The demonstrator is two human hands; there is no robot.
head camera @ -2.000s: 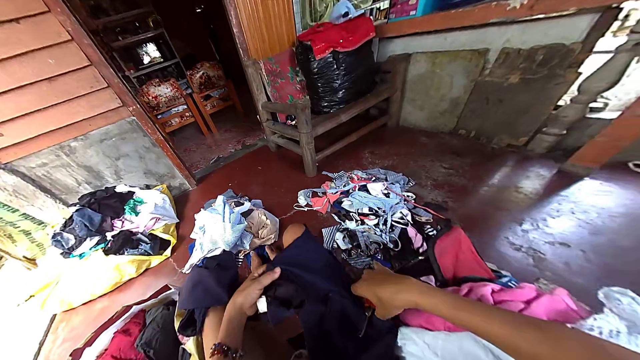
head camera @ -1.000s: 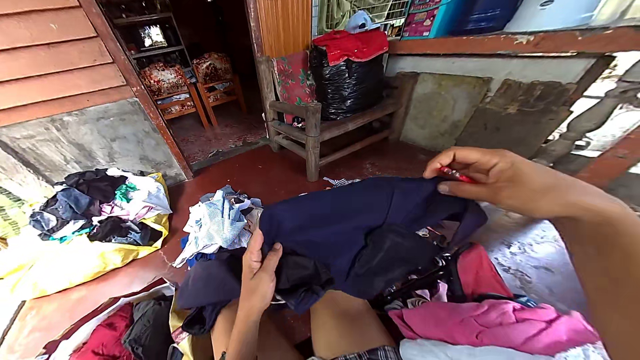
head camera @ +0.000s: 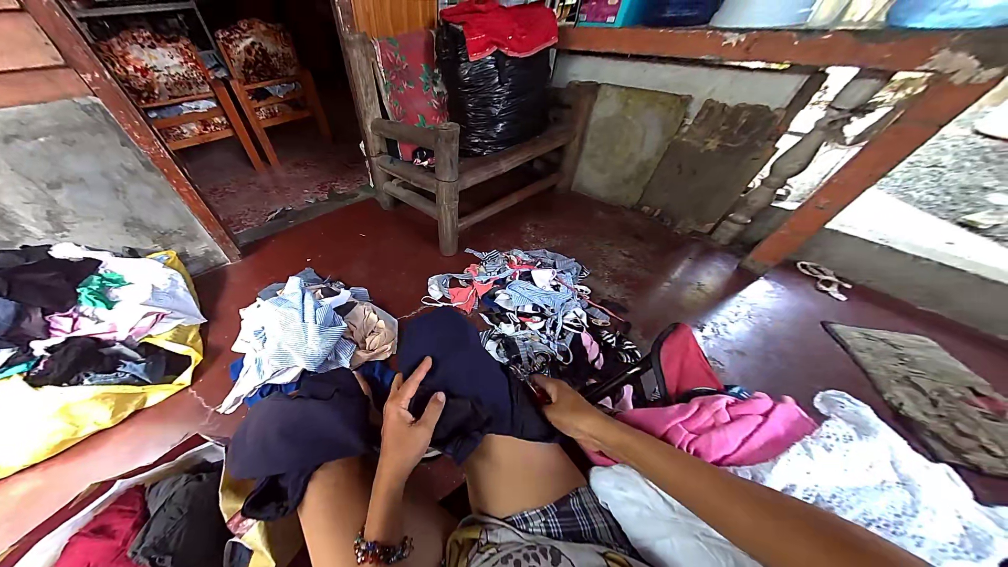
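Observation:
Navy fabric (head camera: 453,354) lies draped over my right knee, with a black part at its lower edge. My left hand (head camera: 411,421) rests on this fabric with fingers spread. Beside the knee my right hand (head camera: 561,403) is closed around red-handled scissors (head camera: 542,387), their blades partly hidden at the fabric's right edge. Another dark navy cloth (head camera: 303,441) covers my left knee. Just past the knees are a heap of striped and beige cloth (head camera: 303,323) and a pile of thin fabric scraps (head camera: 539,295).
At left sits a yellow sack (head camera: 177,346) with clothes on it, and a sack of red and dark garments (head camera: 169,512) is below. Pink cloth (head camera: 717,429) and white lace cloth (head camera: 874,465) lie right. A wooden bench (head camera: 447,189) bears a black plastic-wrapped bundle (head camera: 500,94).
The navy fabric, held stretched up between both hands a second ago, now lies over my right knee. My right hand has come down beside it.

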